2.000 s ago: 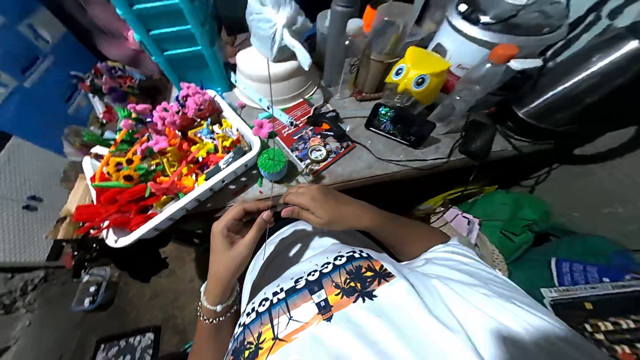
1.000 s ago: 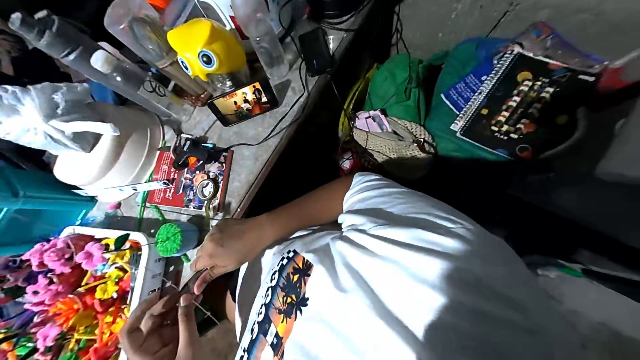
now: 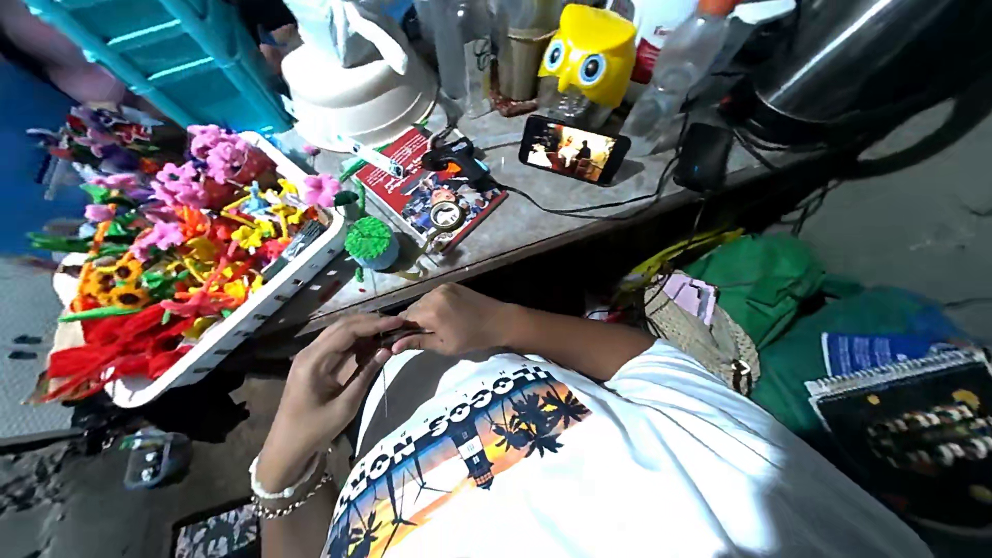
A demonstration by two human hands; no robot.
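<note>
My left hand (image 3: 333, 372), with a white band and a beaded bracelet at the wrist, and my right hand (image 3: 457, 319) meet in front of the white printed shirt (image 3: 620, 465). Their fingertips pinch a small, dark, thin piece (image 3: 399, 335), partly hidden by the fingers; its kind cannot be told. A fine wire or thread (image 3: 385, 391) hangs below the left fingers. Just beyond the hands, at the table's edge, stands a small blue pot with a green fuzzy top (image 3: 371, 242). Left of it, a white plastic basket (image 3: 256, 306) holds fuzzy pipe-cleaner flowers (image 3: 186, 225) in several colours.
A red printed booklet (image 3: 403, 167) lies on the table under a black glue gun (image 3: 457, 159) and a tape roll (image 3: 446, 215). Behind are a propped phone (image 3: 573, 149), a yellow owl-faced item (image 3: 593, 58) and a kettle (image 3: 829, 62). Bags (image 3: 763, 279) and a spiral notebook (image 3: 914, 426) sit at right.
The view has swung strongly and turned back. Both hands stay close together at the small piece. The phone's screen picture has changed.
</note>
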